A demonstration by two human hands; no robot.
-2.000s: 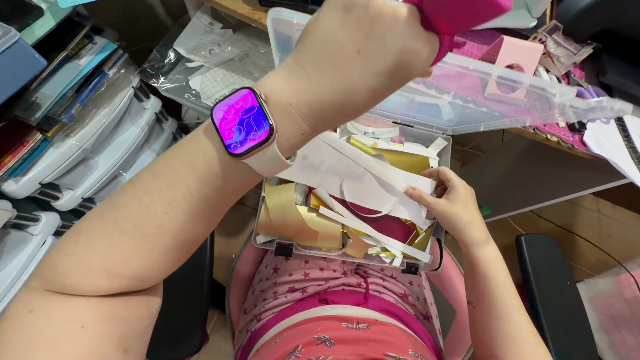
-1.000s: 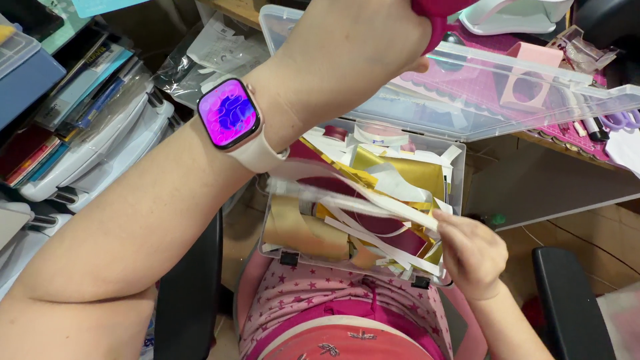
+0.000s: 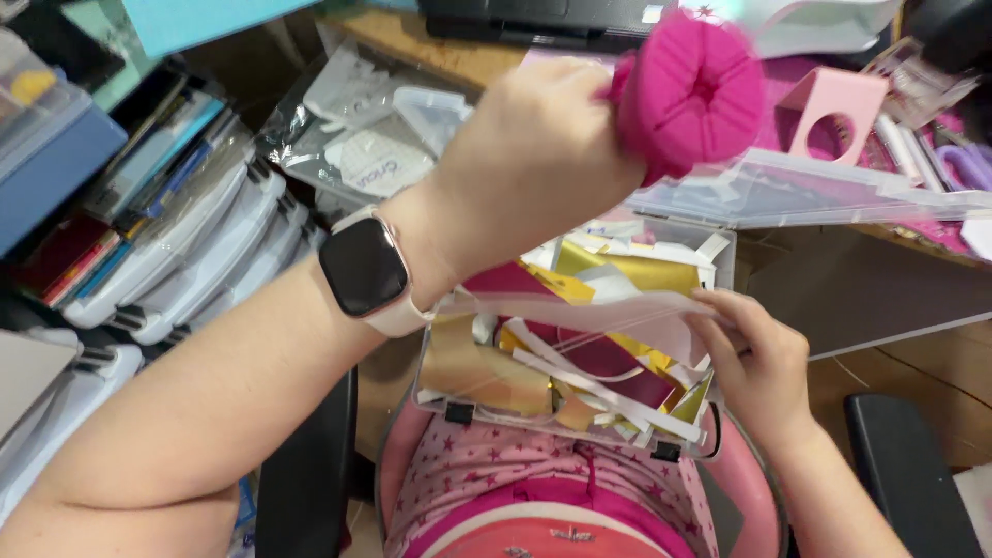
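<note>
A clear plastic box [image 3: 725, 252] full of paper and foil scraps sits on my lap, its lid [image 3: 821, 190] hinged back. Over the scraps, my right hand [image 3: 763, 360] pinches the right end of a whitish translucent strip [image 3: 643, 314]. Beneath it lie gold foil [image 3: 632, 267], a tan-gold sheet [image 3: 480, 372], dark red sheets [image 3: 573, 349] and narrow white strips [image 3: 612, 387]. My left hand [image 3: 554, 139], with a smartwatch [image 3: 364, 266] on its wrist, reaches above the box and is closed around a bright pink object [image 3: 694, 97] with a round, grooved face; its kind is unclear.
Stacked white plastic drawers [image 3: 209, 256] and a blue box [image 3: 54, 147] stand at the left. On the desk behind are a black device [image 3: 535, 23], a pink stand with a round hole [image 3: 841, 108], pens and purple scissors [image 3: 969, 163]. Chair armrests [image 3: 903, 465] flank my lap.
The white sheet seen over the scraps two seconds ago is no longer spread there. My right hand has moved the pale strip about. The watch screen has gone dark.
</note>
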